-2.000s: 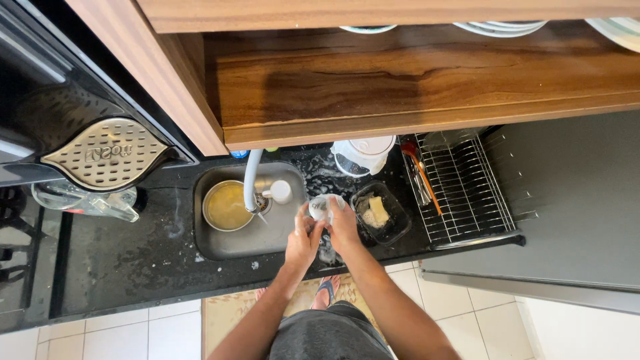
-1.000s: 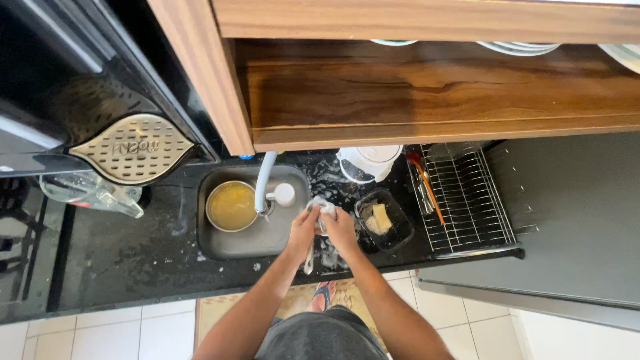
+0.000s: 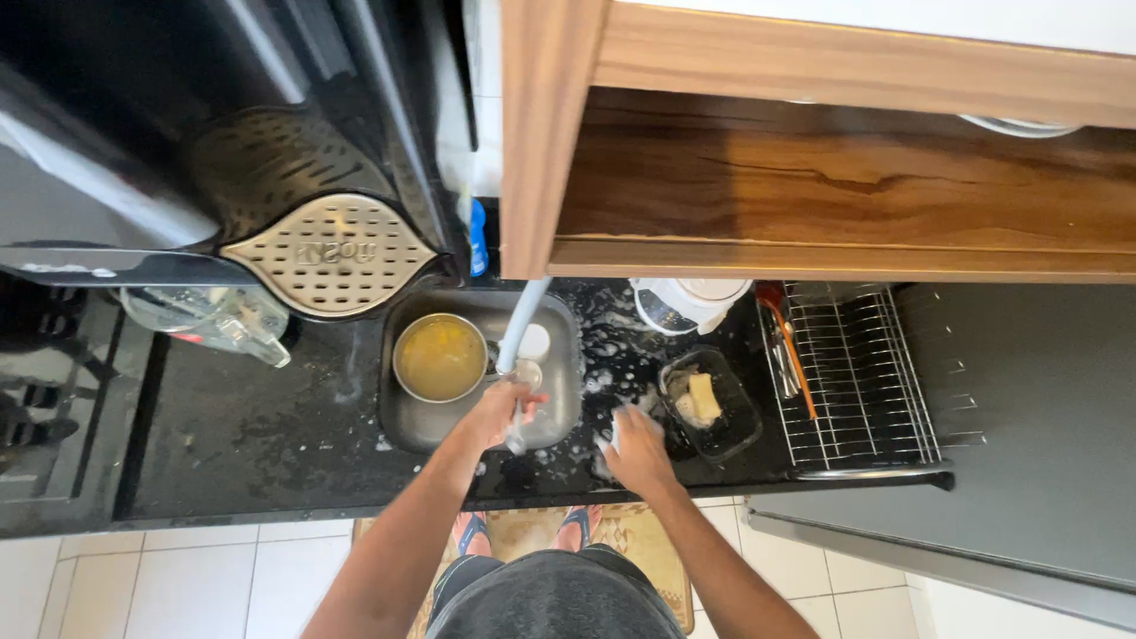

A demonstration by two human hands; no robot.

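My left hand (image 3: pixel 504 413) is over the front right part of the steel sink (image 3: pixel 417 426), just below the faucet spout (image 3: pixel 522 324). It grips a shiny utensil (image 3: pixel 516 437), blurred, whose exact kind I cannot tell. My right hand (image 3: pixel 637 448), over the wet, foamy counter right of the sink, is curled around a small white soft thing, mostly hidden by the fingers. A metal pot (image 3: pixel 439 358) of cloudy yellowish liquid sits in the sink's left part, and a white round item (image 3: pixel 533 342) lies behind the spout. A dark plastic container (image 3: pixel 741 424) holds a pale yellow block (image 3: pixel 704 397).
A wire dish rack (image 3: pixel 861 382) with red and metal utensils stands at the right. Behind the container is a white lidded vessel (image 3: pixel 697 302). A glass jug (image 3: pixel 213 319) lies at the left, near a perforated metal tray (image 3: pixel 342 257). A wooden cupboard (image 3: pixel 799 257) overhangs the counter's back.
My hands were together over the counter right of the sink. They have parted: my left hand has moved left to below the spout, and my right hand is nearer the container.
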